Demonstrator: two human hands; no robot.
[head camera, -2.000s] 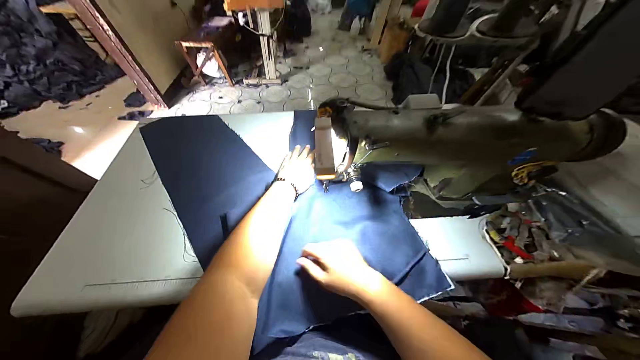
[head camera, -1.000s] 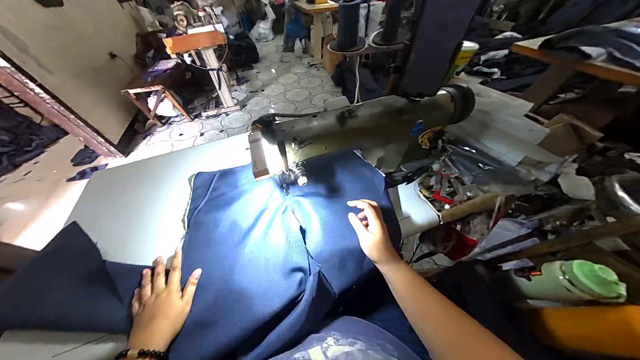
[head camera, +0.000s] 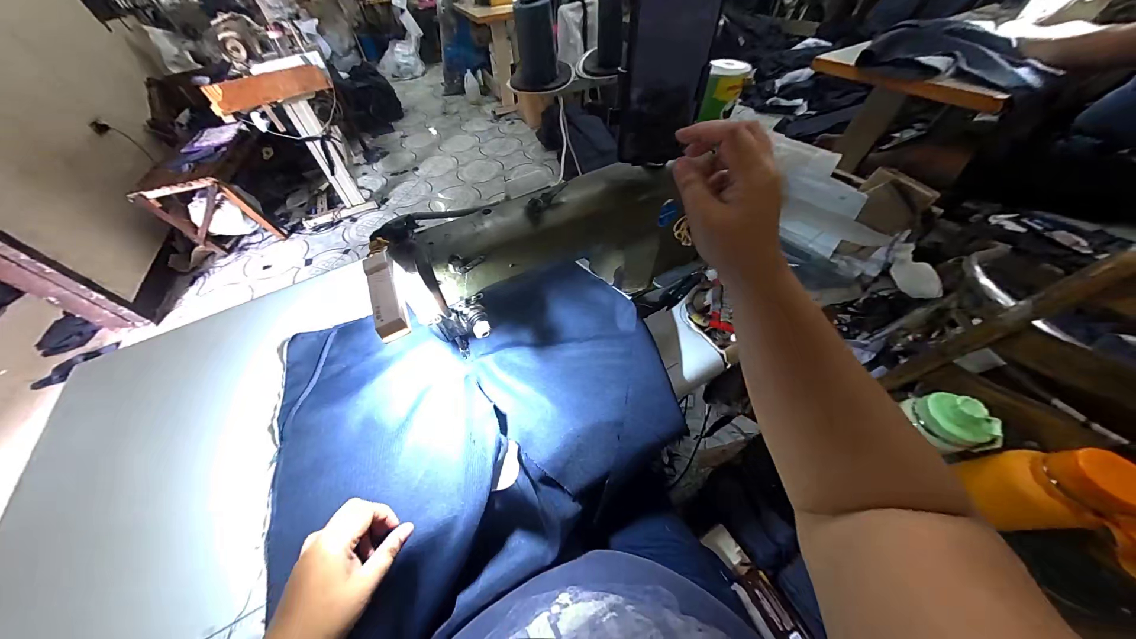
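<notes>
Navy blue fabric (head camera: 382, 435) lies spread over the white sewing table (head camera: 160, 426) and under the needle area of an industrial sewing machine (head camera: 550, 222). Its lamp lights the cloth around the presser foot (head camera: 463, 342). My left hand (head camera: 346, 559) is over the lower left part of the fabric, fingers curled with a gap to the thumb, and no held object shows. My right hand (head camera: 732, 182) is raised beside the dark phone-like device (head camera: 666, 80) above the machine's right end. Its fingers are bent and apart; whether they touch the device cannot be told.
Thread cones (head camera: 535, 44) stand behind the machine. At right are scraps, a green-lidded bottle (head camera: 958, 422), an orange bottle (head camera: 1021, 488) and a wooden bar (head camera: 1012, 319). Another person's arm (head camera: 1083, 46) is at a wooden table (head camera: 914, 80). A wooden stool (head camera: 209, 191) stands at back left.
My right hand has risen from over the fabric to beside the dark device. My left hand, flat with spread fingers a second ago, is now curled. The view has turned right since the first frame.
</notes>
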